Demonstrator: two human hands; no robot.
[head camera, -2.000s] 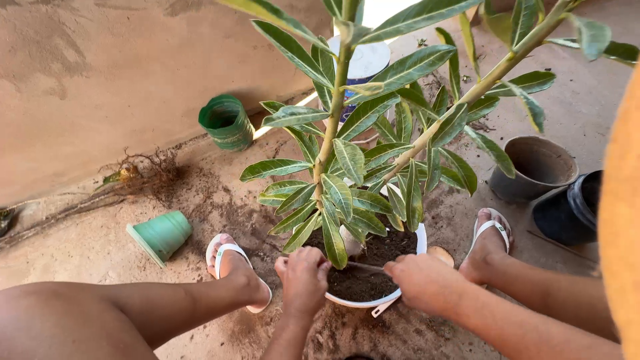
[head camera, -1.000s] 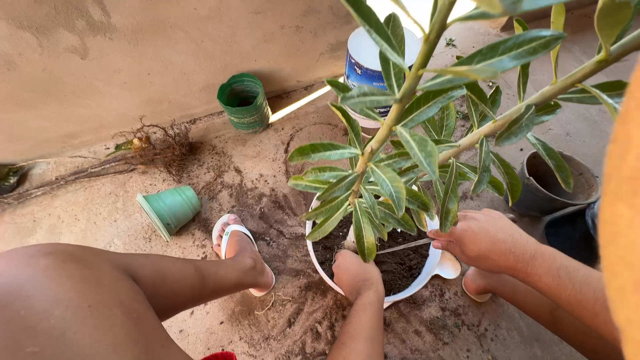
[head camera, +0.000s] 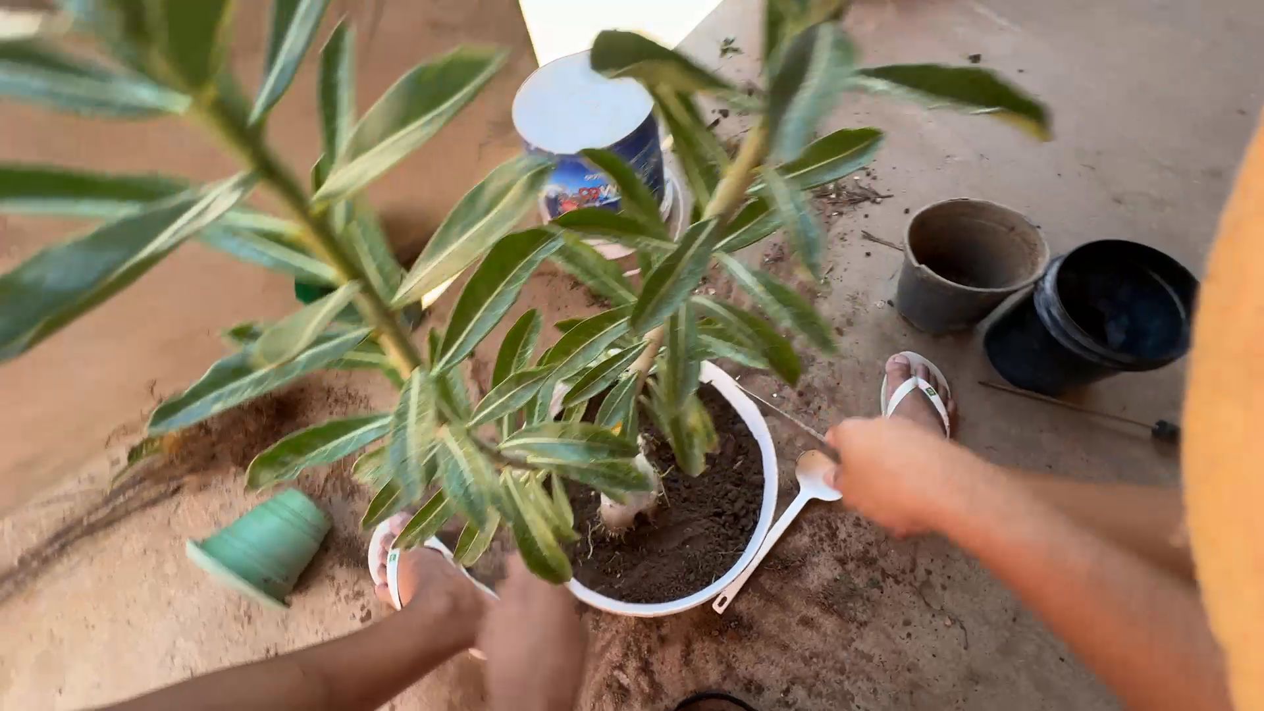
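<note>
A leafy plant (head camera: 622, 365) with thick pale stems stands in dark soil (head camera: 691, 533) inside a white round pot (head camera: 768, 464). Its swollen base (head camera: 627, 499) shows above the soil. My right hand (head camera: 894, 474), right of the pot, is closed on a thin cord or rod (head camera: 790, 415) that runs toward the rim. My left hand (head camera: 533, 632) is blurred at the pot's lower left, below the leaves; whether it holds anything cannot be told. A white ladle or large spoon (head camera: 790, 515) lies on the ground against the pot's right side, near my right hand.
A green pot (head camera: 267, 543) lies tipped at left. Behind the plant stands a blue and white bucket (head camera: 592, 123). A grey-brown pot (head camera: 968, 262) and a black bucket (head camera: 1086, 316) stand at right, with a thin rod (head camera: 1066, 403) on the ground below them. My sandalled feet flank the white pot.
My hands, close together over the pot two seconds ago, are now farther apart. My left hand has left the stem base, and my right hand is outside the rim. The plant's stems have shifted left in view.
</note>
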